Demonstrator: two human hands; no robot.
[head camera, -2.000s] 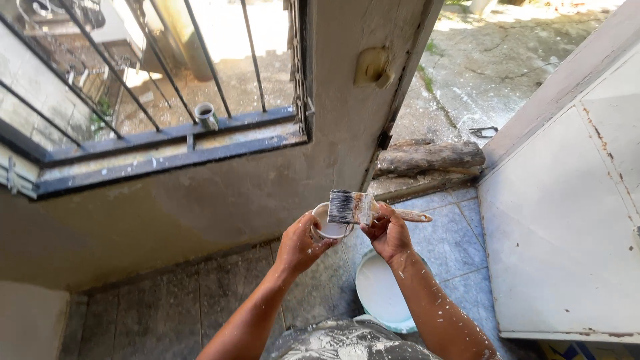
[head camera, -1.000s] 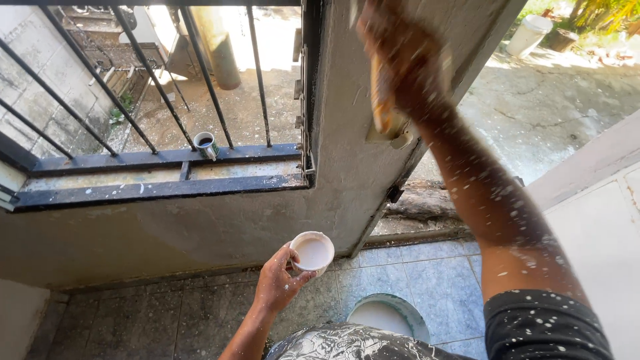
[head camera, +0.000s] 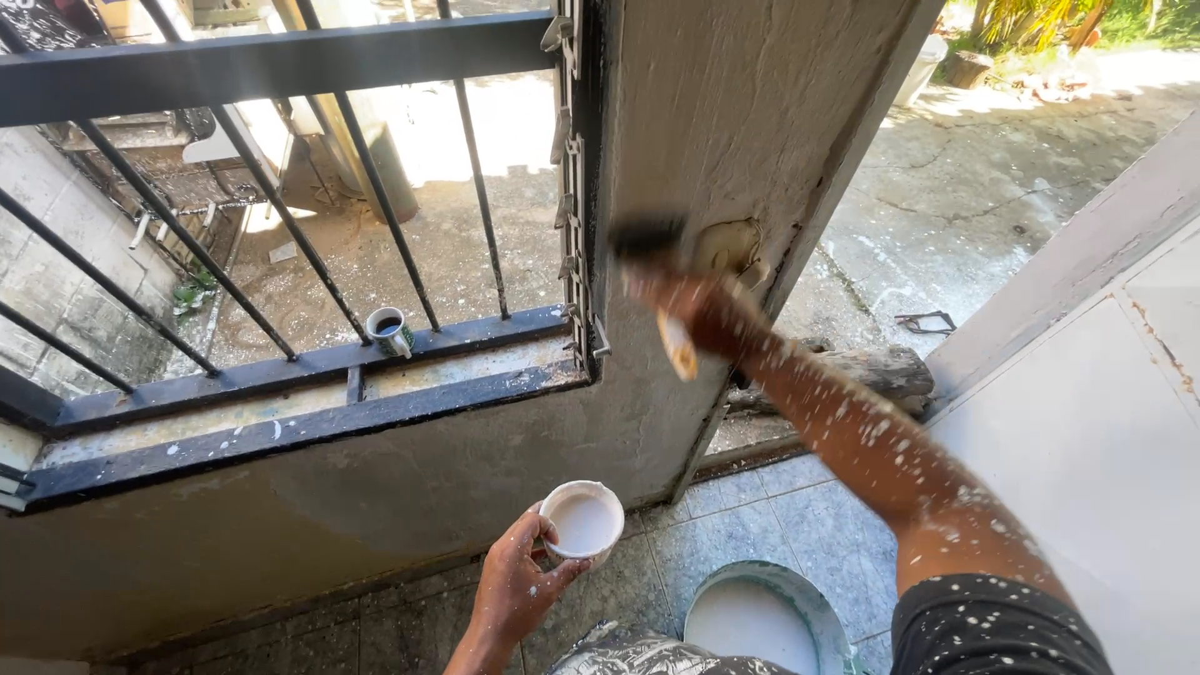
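Note:
My right hand (head camera: 717, 314) grips a wide paintbrush (head camera: 677, 342), blurred by motion, with its dark bristles against or just in front of the grey wall strip (head camera: 722, 122) between window and doorway. An electrical box or cover (head camera: 729, 246) sits on the wall right beside the brush. Lower down, my left hand (head camera: 523, 572) holds a small round tub (head camera: 583, 521) of whitish paint by its side, opening upward. Below the arms a larger green-rimmed bucket (head camera: 764, 619) of white liquid stands on the tiled floor. White drops speckle my right forearm.
At left is a window with black metal bars (head camera: 272, 61); a mug (head camera: 389, 331) of dark liquid stands on its lower rail. A window latch (head camera: 600, 337) juts near the wall. A log (head camera: 867, 375) lies at the doorway, and a white panel (head camera: 1087, 450) stands at right.
Two seconds ago both hands were together, with the brush over the tub. The right hand then rose high on the wall and is now lower on it. The left hand still holds the tub.

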